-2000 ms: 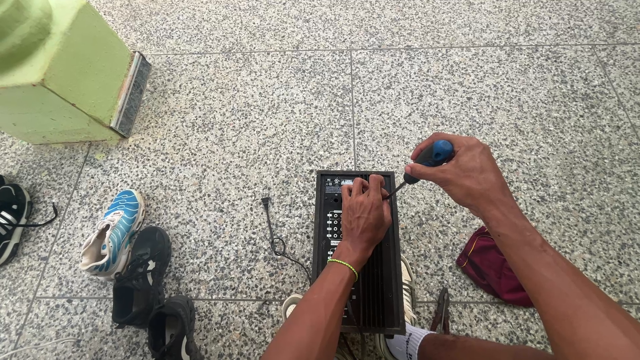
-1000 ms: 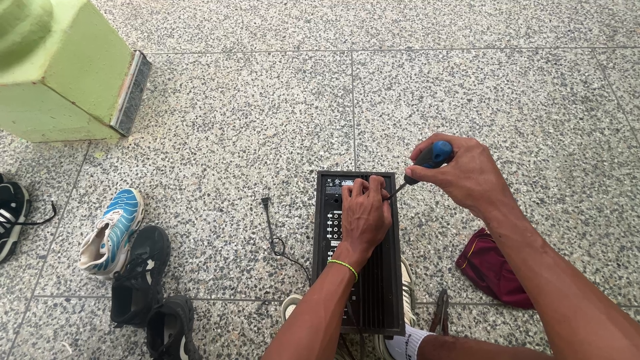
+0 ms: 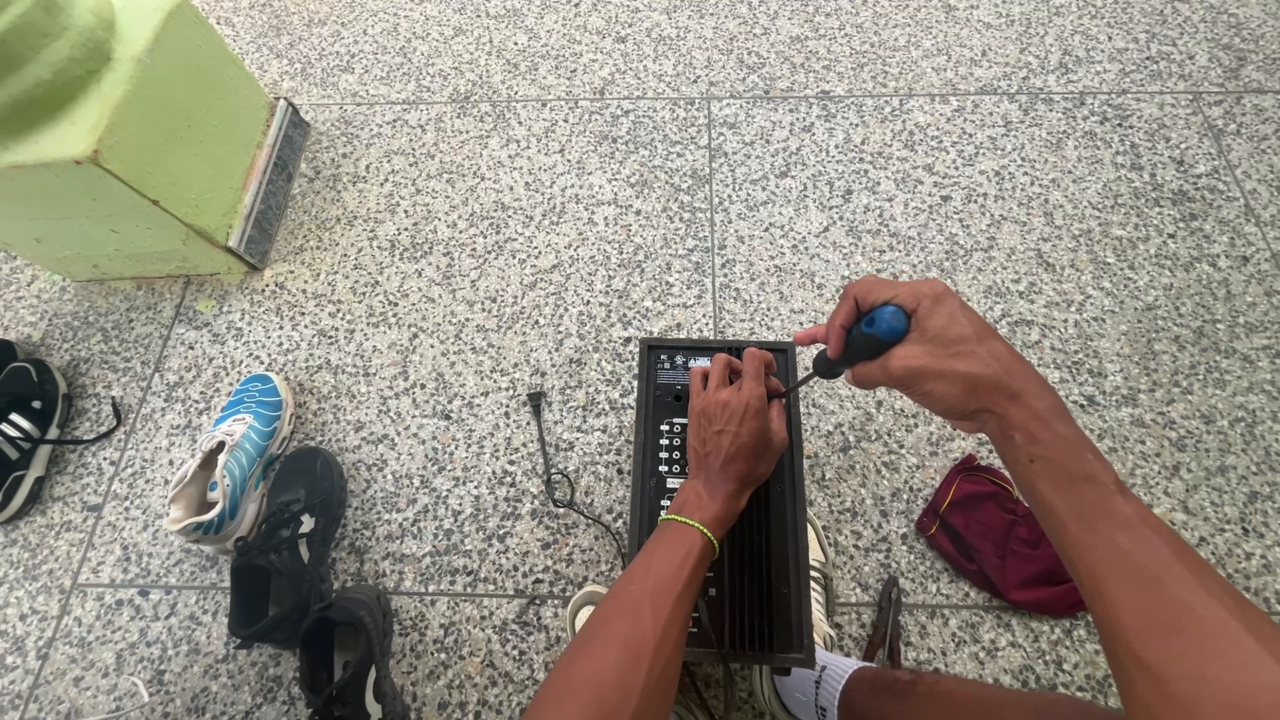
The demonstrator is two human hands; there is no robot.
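Note:
A black electronic unit [image 3: 765, 560] with a ribbed heat sink and rows of round jacks lies between my feet. My left hand [image 3: 735, 425] rests on its upper part, fingers bent over the panel and fingertips near the screwdriver's tip. In my right hand [image 3: 915, 345] is a screwdriver [image 3: 862, 340] with a blue and black handle. Its shaft slants down and left to the unit's right side, and the tip is hidden by my left fingers. Whether it sits on a screw cannot be seen.
A power cord [image 3: 545, 450] lies left of the unit. Pliers [image 3: 885, 622] and a maroon cloth item [image 3: 1000, 540] are at the right. A blue and white sneaker [image 3: 240, 450], black shoes [image 3: 290, 540] and a green pillar base [image 3: 180, 130] stand at the left on the speckled floor.
Some fingers of my right hand have shifted on the screwdriver's handle, one now pointing out to the left. My left hand stays on the unit.

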